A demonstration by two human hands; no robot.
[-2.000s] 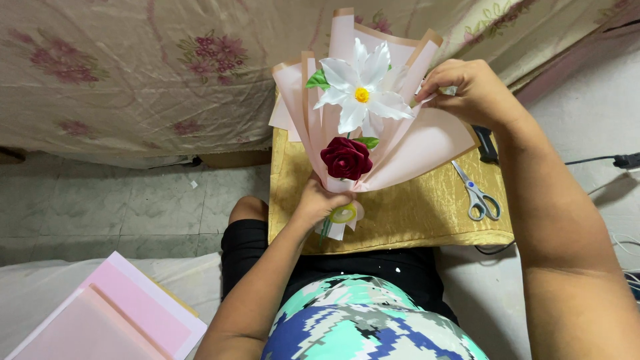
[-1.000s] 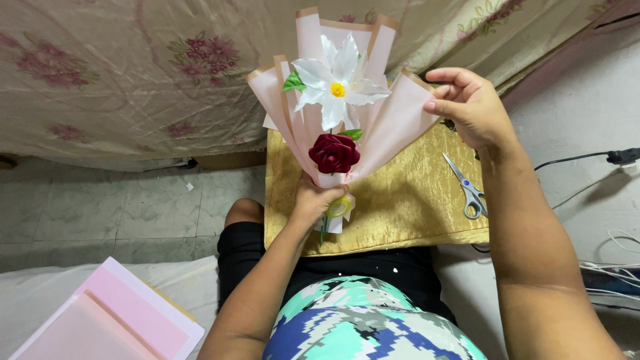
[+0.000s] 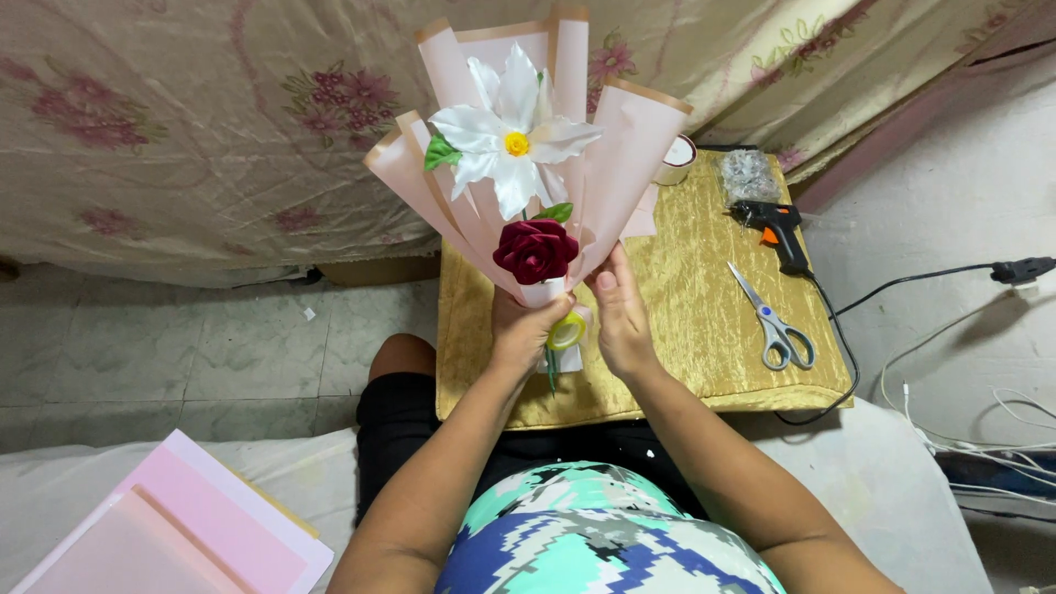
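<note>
My left hand (image 3: 528, 330) grips the gathered base of a bouquet in pale pink wrapping paper (image 3: 631, 140) with tan edges. Inside the paper stand a white artificial flower (image 3: 495, 136) with a yellow center and, below it, a dark red fabric rose (image 3: 536, 251), both with green leaves. A roll of clear tape with a yellow core (image 3: 567, 330) is at the base beside my left thumb, and green stems (image 3: 552, 371) stick out underneath. My right hand (image 3: 620, 309) touches the paper's lower right side; its fingertips are partly behind the paper.
The bouquet is above a table with a gold cloth (image 3: 693, 330). At its right lie scissors (image 3: 775, 330), a black glue gun (image 3: 775, 231) with a cord, and a clear packet (image 3: 748, 176). A ribbon roll (image 3: 678, 158) sits behind the paper. Pink sheets (image 3: 198, 511) lie at lower left.
My right hand has left the wrapping paper's upper right edge and moved down toward the bouquet's base. The right side of the paper stands more upright than a second ago. My left hand keeps its grip.
</note>
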